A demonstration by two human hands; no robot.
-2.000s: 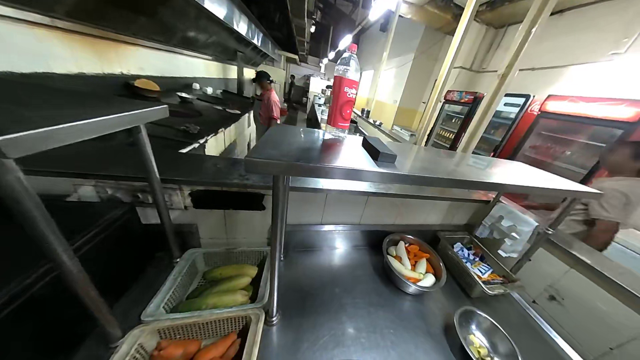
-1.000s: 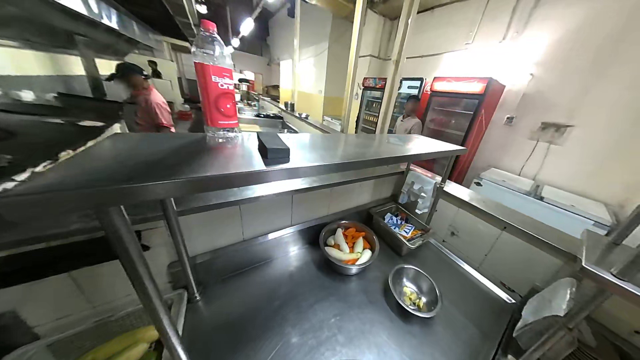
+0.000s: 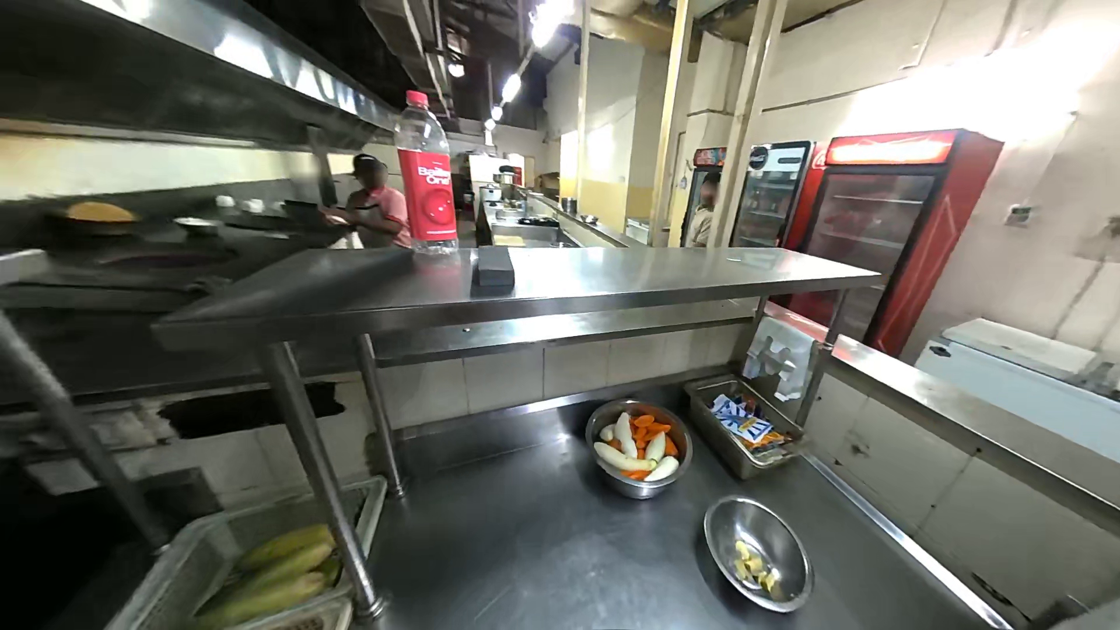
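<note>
Neither my left hand nor my right hand shows in the head view. On the steel counter (image 3: pixel 525 551) stands a steel bowl (image 3: pixel 640 492) of peeled white vegetables and orange carrot pieces. Nearer, at its right, a second steel bowl (image 3: pixel 787 542) holds a few pale yellow pieces. Behind that, a metal tray (image 3: pixel 731 446) contains blue-and-white packets. A plastic bottle with a red label (image 3: pixel 427 188) stands upright on the raised steel shelf (image 3: pixel 612 271), beside a dark rectangular block (image 3: pixel 495 267).
A plastic crate (image 3: pixel 184 560) of long green vegetables (image 3: pixel 280 573) sits at lower left. Steel shelf legs (image 3: pixel 319 481) rise from the counter. A person in a pink top (image 3: pixel 381 206) stands by the cooking range; another person (image 3: pixel 703 214) is near the red fridge (image 3: pixel 910 219).
The view has swung right and then partly back left. The person at the right edge two seconds ago now appears farther left, near the fridges.
</note>
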